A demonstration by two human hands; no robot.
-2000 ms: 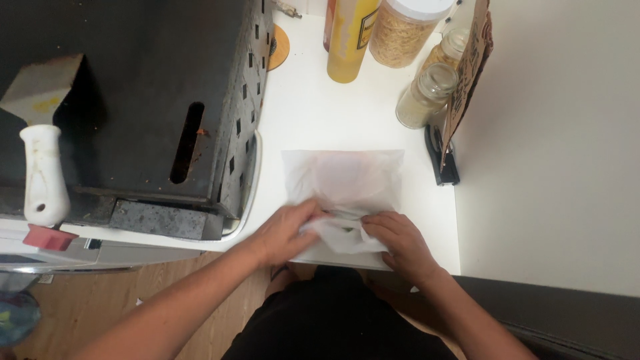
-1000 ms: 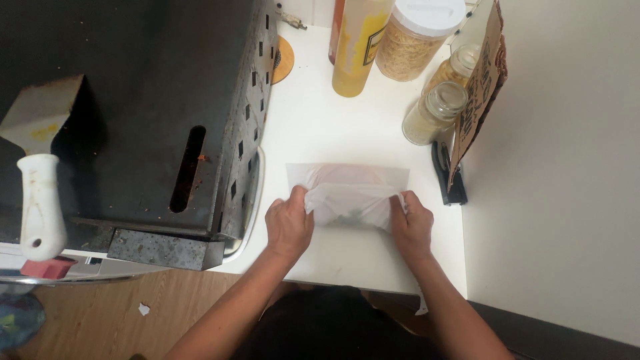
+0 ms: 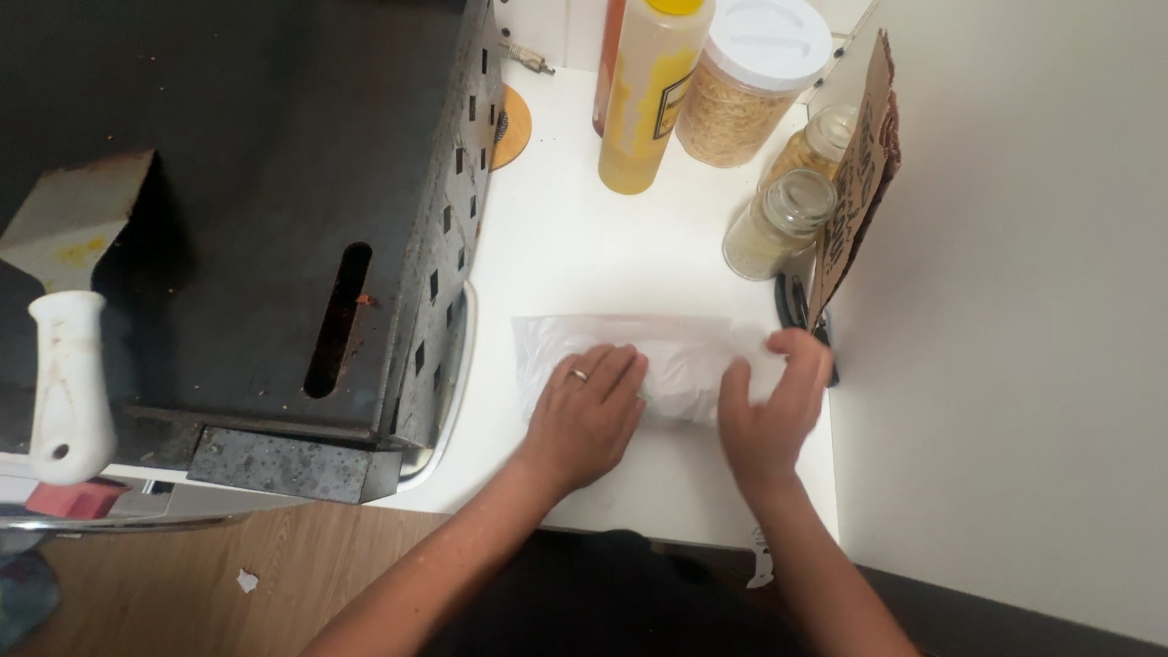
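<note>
A whitish translucent wrapper [image 3: 689, 365], folded over something that cannot be made out, lies on the white countertop [image 3: 584, 246] near its front edge. A little green shows faintly through it. My left hand [image 3: 589, 411] rests on the wrapper's left part with fingers together, a ring on one finger. At the wrapper's right end is my right hand [image 3: 771, 411], thumb and fingers spread and nothing seen between them. Just beyond its fingertips lies a black object [image 3: 826, 351], partly hidden by a cardboard sign.
Left is a dark griddle [image 3: 246, 201] with a white-handled metal scraper [image 3: 71, 383]. Behind the wrapper stand a yellow squeeze bottle [image 3: 643, 109], a white-lidded tub [image 3: 735, 100] and a glass jar [image 3: 776, 228]. The cardboard sign [image 3: 862, 182] stands along the right wall.
Both hands gripped the wrapper a second ago. Now the left hand lies flat on it and the right has let go, its fingers spread. The wrapper is folded down into a longer, lower bundle.
</note>
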